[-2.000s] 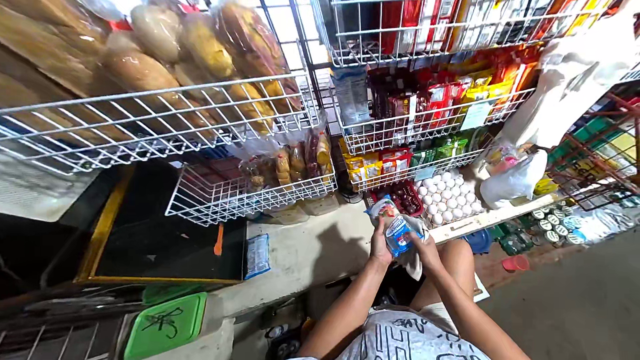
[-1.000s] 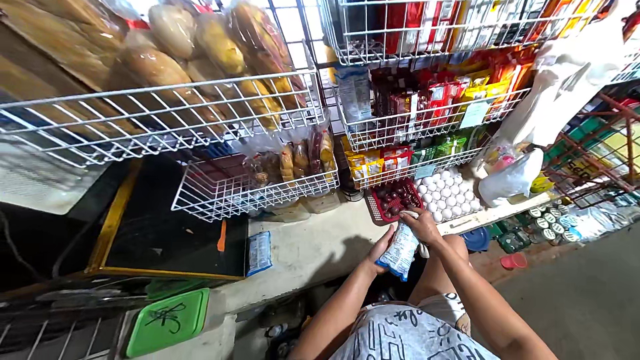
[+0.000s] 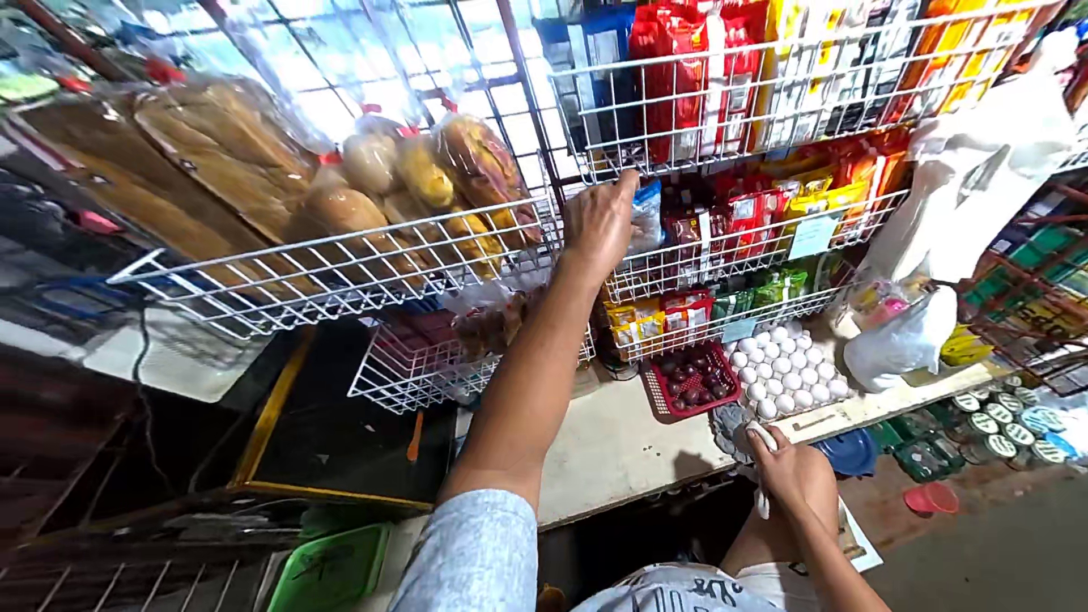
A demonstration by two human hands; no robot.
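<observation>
My left hand (image 3: pixel 600 219) is raised to the left end of the middle wire basket (image 3: pixel 748 255), its fingers at a blue and clear plastic packet (image 3: pixel 646 217); whether it grips the packet is hard to tell. Down by the counter edge, my right hand (image 3: pixel 786 463) is closed around a bunched whitish cloth (image 3: pixel 763 438). Just beyond that hand are a red plastic basket of dark round items (image 3: pixel 693 381) and a tray of white eggs (image 3: pixel 786 372).
Wire baskets of bagged bread (image 3: pixel 340 263) hang at the left. Packets fill the upper wire basket (image 3: pixel 765 93). White plastic bags (image 3: pixel 977 178) hang at the right. A green lid (image 3: pixel 331 569) lies low at the left, glass jars (image 3: pixel 990 433) at the right.
My left hand has moved up from near my lap to the middle wire basket. The blue and white packet is no longer between my hands. My right hand stays low with the cloth.
</observation>
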